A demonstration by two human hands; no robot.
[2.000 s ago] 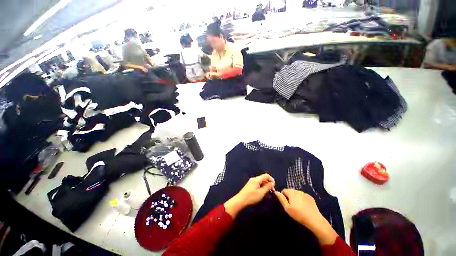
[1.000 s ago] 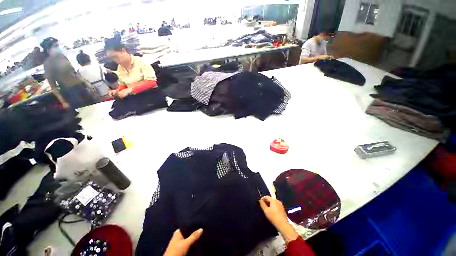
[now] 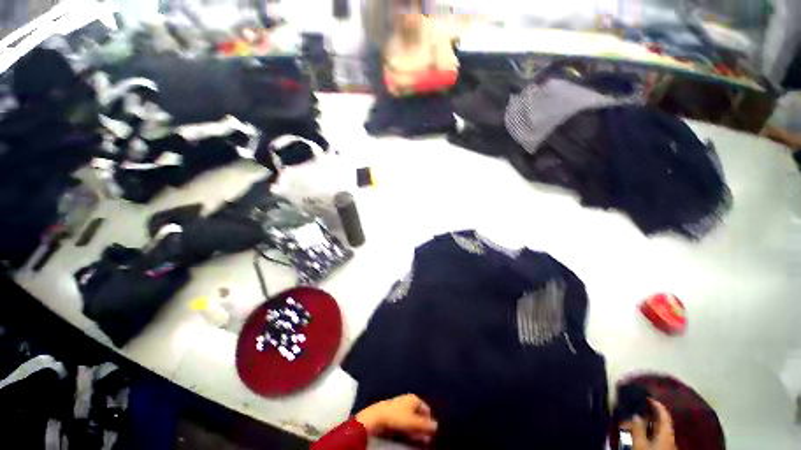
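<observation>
A dark sleeveless garment (image 3: pixel 492 352) lies flat in front of me, with small black-and-white check at its neck and armholes. My left hand (image 3: pixel 404 417) is curled over its lower left part; blur hides whether anything is in the fingers. My right hand (image 3: pixel 654 428) is at the bottom right, at a round tartan mat (image 3: pixel 694 413). Its fingers touch a dark object (image 3: pixel 631 402) on the mat; the blur hides whether they grip it. The frame edge cuts off part of this hand. A round dark red dish (image 3: pixel 327 330) with a heap of small white and dark buttons stands at the left.
A clear bag of buttons (image 3: pixel 312 246) and a dark cylinder (image 3: pixel 349 220) are behind the dish. A red heart-shaped box (image 3: pixel 664 313) is at the right. Dark garment piles lie at the left (image 3: pixel 211 105) and far right (image 3: pixel 650 167). A person (image 3: pixel 420 53) is across the table.
My hands have parted from the pinch over the garment seen first. My right hand has moved right, off the garment to the tartan mat. My left hand is now curled. The view has turned right and back.
</observation>
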